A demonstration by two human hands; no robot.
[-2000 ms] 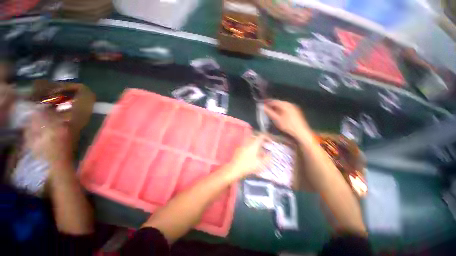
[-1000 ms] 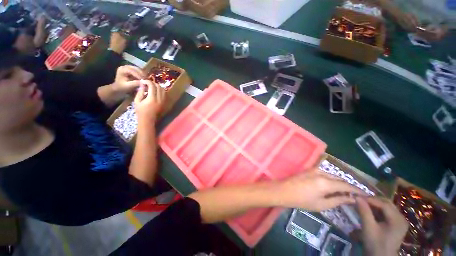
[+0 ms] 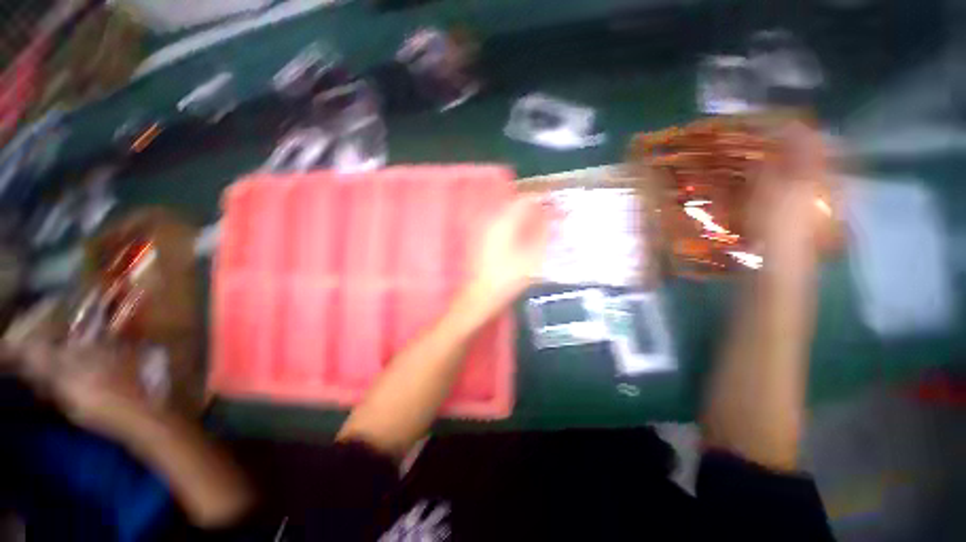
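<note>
The frame is strongly blurred. My left hand (image 3: 514,238) is over the right edge of the pink compartment tray (image 3: 355,286), beside the ring box (image 3: 593,235) with its white contents. Its fingers are too blurred to tell whether they hold anything. My right hand (image 3: 792,175) is at the right part of the flex box (image 3: 694,206), over the copper-orange flex circuits. Its fingertips are smeared, and I cannot tell if they grip one. Two windowed frames (image 3: 565,318) lie on the green bench just below the ring box.
Several blurred windowed frames (image 3: 553,121) lie on the dark green conveyor beyond the tray. A pale flat sheet (image 3: 898,254) lies right of the flex box. At the left, another person's arm (image 3: 138,418) is beside a brown box (image 3: 143,286) with orange contents.
The view has swung to the right. My right hand has moved from near my left hand to the flex box. My left hand has moved back from over the ring box to the tray's edge.
</note>
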